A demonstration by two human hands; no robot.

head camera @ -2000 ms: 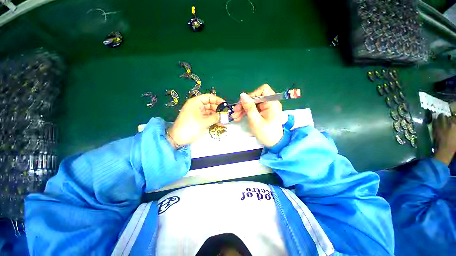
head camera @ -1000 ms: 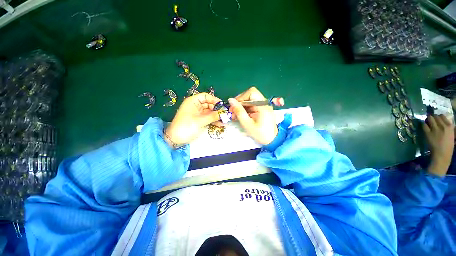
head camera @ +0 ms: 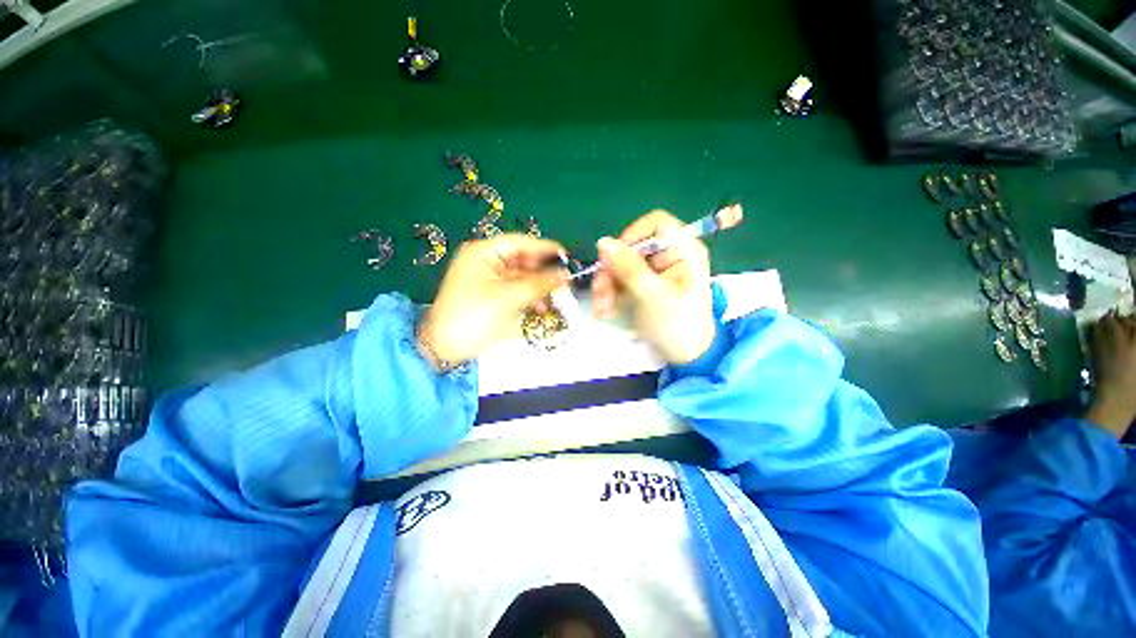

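Note:
My left hand [head camera: 486,293] holds a small dark module [head camera: 558,264] with a white bit between its fingertips; the module is blurred and partly hidden by the fingers. My right hand [head camera: 660,287] grips a thin pale pen-length tool [head camera: 673,242] with a pinkish end. The tool's tip points left at the module; whether they touch is unclear. Below the hands, a pile of gold parts [head camera: 543,327] lies on the white mat [head camera: 561,363], which has a black strip. Several curved gold-dark boards [head camera: 430,243] lie on the green surface just beyond my left hand.
Stacked clear trays stand at the left [head camera: 75,312] and upper right [head camera: 978,81]. Dark modules lie on the green belt at the back [head camera: 419,59], [head camera: 219,110], [head camera: 797,97]. Curved parts in columns [head camera: 990,262] lie at right, near another person's hand [head camera: 1112,368] and a white strip [head camera: 1093,259].
The modules on the belt have shifted left, and one with a white piece has come out beside the upper-right trays. My hands stay together; the tool's angle has changed slightly. The neighbour's hand has moved.

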